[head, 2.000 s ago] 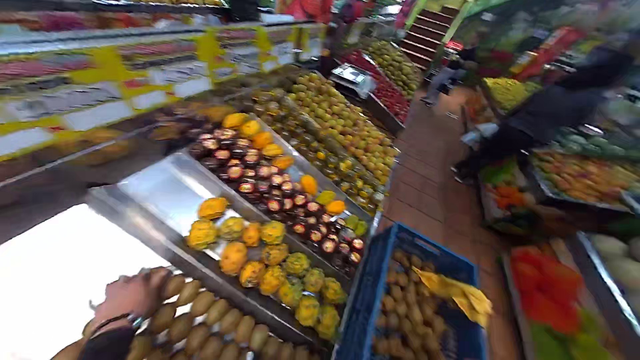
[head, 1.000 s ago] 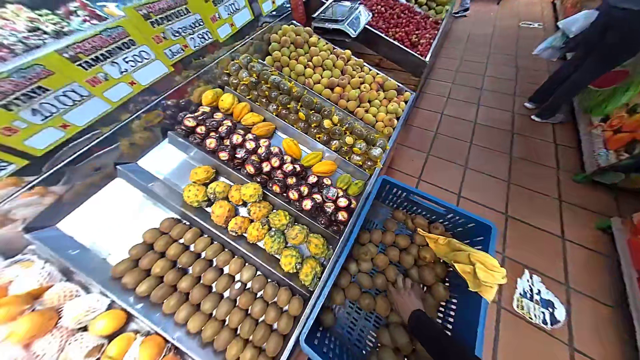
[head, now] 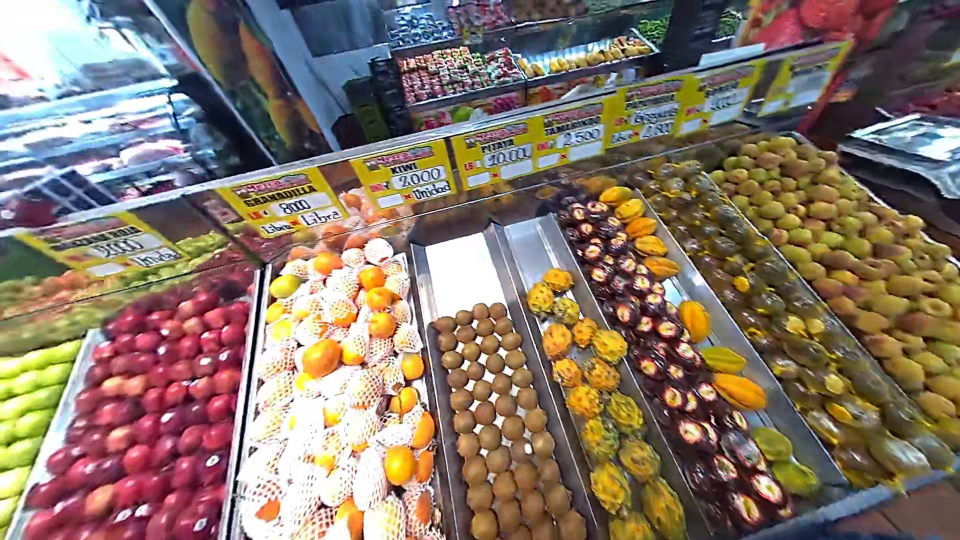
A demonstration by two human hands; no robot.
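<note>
Neither my left hand nor my right hand shows in the head view now. Brown kiwis [head: 491, 390] lie in rows in a metal tray at the middle, whose upper end is bare shining metal [head: 459, 274]. On the right of them, yellow pitayas [head: 583, 401] fill the lower part of a narrow metal channel. To their left are granadillas in white foam nets [head: 360, 390]. Dark purple fruits with pale centres [head: 660, 322] run in a band beyond the pitayas, beside yellow-orange ribbed fruits [head: 694, 321].
Red apples [head: 165, 397] and green fruit [head: 34, 412] lie at the left. Wrapped yellowish fruits [head: 795, 330] and peach-like fruits [head: 862, 255] are at the right. Yellow price signs [head: 401, 172] line the back ledge. A metal scale [head: 911, 146] stands at the upper right.
The view has swung left, so the blue crate and yellow cloth are out of sight. A hand was at the kiwi rows, then among kiwis in the crate; now no hand shows.
</note>
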